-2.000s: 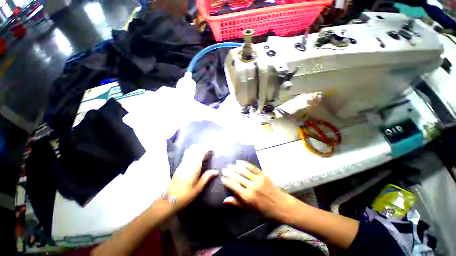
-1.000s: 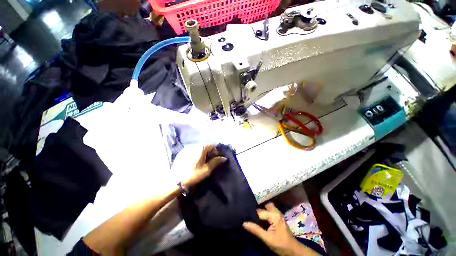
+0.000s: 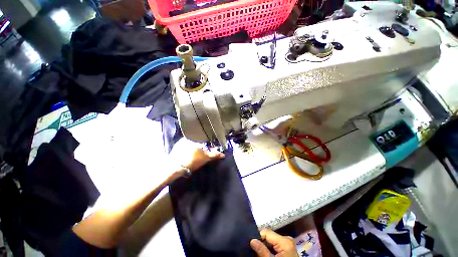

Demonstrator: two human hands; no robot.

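A dark fabric panel (image 3: 213,206) lies from the needle area of the white sewing machine (image 3: 311,75) down over the table's front edge. Its far end is at the presser foot (image 3: 236,143), where glare hides detail. My left hand (image 3: 201,159) presses on the far end of the panel, close beside the needle, fingertips partly washed out. My right hand (image 3: 275,244) pinches the near right edge of the panel at the bottom of the picture, partly cut off by the frame.
Red and orange scissors (image 3: 306,154) lie under the machine arm. A blue hose (image 3: 145,70) curves at the needle end. Black cloth (image 3: 50,185) lies left, with a dark heap behind. A pink basket (image 3: 226,22) stands behind. A scrap bin (image 3: 334,233) with a yellow packet (image 3: 389,207) is lower right.
The panel has moved up to the needle and now lies flatter and straighter. My left hand has moved toward the presser foot. My right hand has moved lower, to the panel's near edge.
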